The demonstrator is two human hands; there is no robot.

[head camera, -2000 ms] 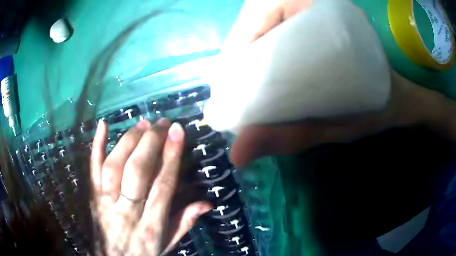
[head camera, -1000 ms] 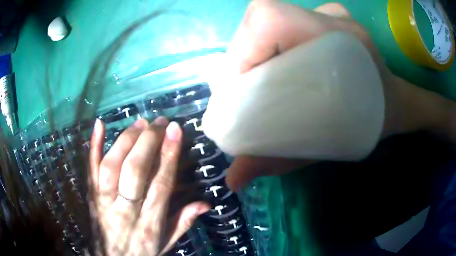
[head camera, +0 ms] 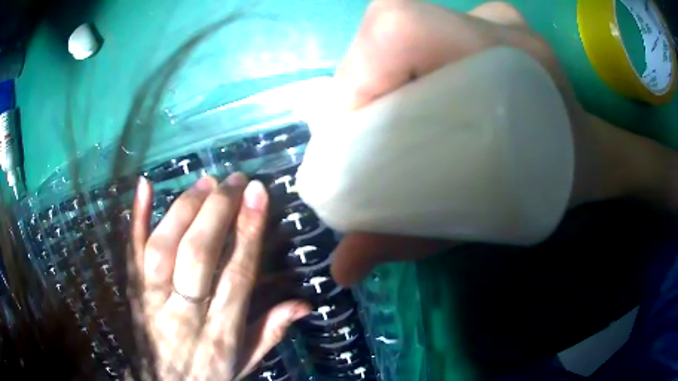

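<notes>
My right hand [head camera: 416,52] is shut around a white translucent squeeze bottle [head camera: 453,156], tilted with its base to the right. The bottle's tip is lost in glare and hidden by its body, over the top end of the tray's right column. My left hand [head camera: 204,275] lies flat with fingers apart on the clear plastic tray [head camera: 245,111], holding nothing. Small black components [head camera: 321,284] with bright T-shaped glints stand in close columns in the tray. Hair strands blur the tray's left part.
A yellow tape roll [head camera: 606,52] lies at the upper right of the green mat [head camera: 186,37]. A small white cap [head camera: 83,41] lies at the upper left. A white tube with blue [head camera: 9,141] lies at the left edge.
Since the oldest frame, the bottle and my right hand have shifted down and slightly left, and the bottle's base has tipped downward. My left hand stays nearly in place on the tray.
</notes>
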